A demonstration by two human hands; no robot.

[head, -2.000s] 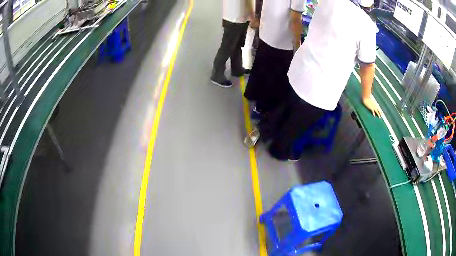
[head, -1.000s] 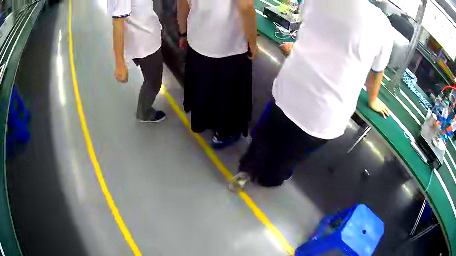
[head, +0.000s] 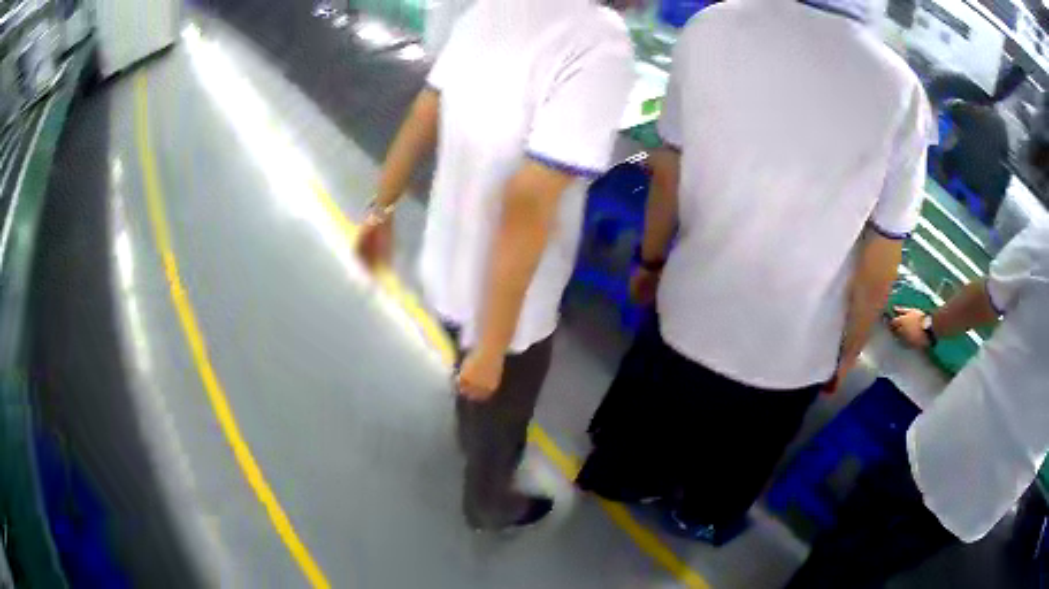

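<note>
Neither of my hands is in view. Nearest in front of me is a person in a white shirt and black lower clothing (head: pixel 788 207), seen from behind. To the left of that person stands another person in a white shirt and dark grey trousers (head: pixel 500 449), arms hanging down. At the right edge a third person in a white shirt (head: pixel 978 431) has a hand over the green line-side worktop (head: pixel 949 345).
Grey floor (head: pixel 299 391) has yellow aisle lines (head: pixel 219 403). Blue plastic stools (head: pixel 822 460) stand by the right line. Another green worktop (head: pixel 29 196) runs along the left edge. A white cabinet-like block (head: pixel 136 32) is at the far upper left.
The view has moved forward and turned. The standing people appear larger and nearer, and the person leaning at the worktop has shifted to the right edge. The nearest blue stool has left the view.
</note>
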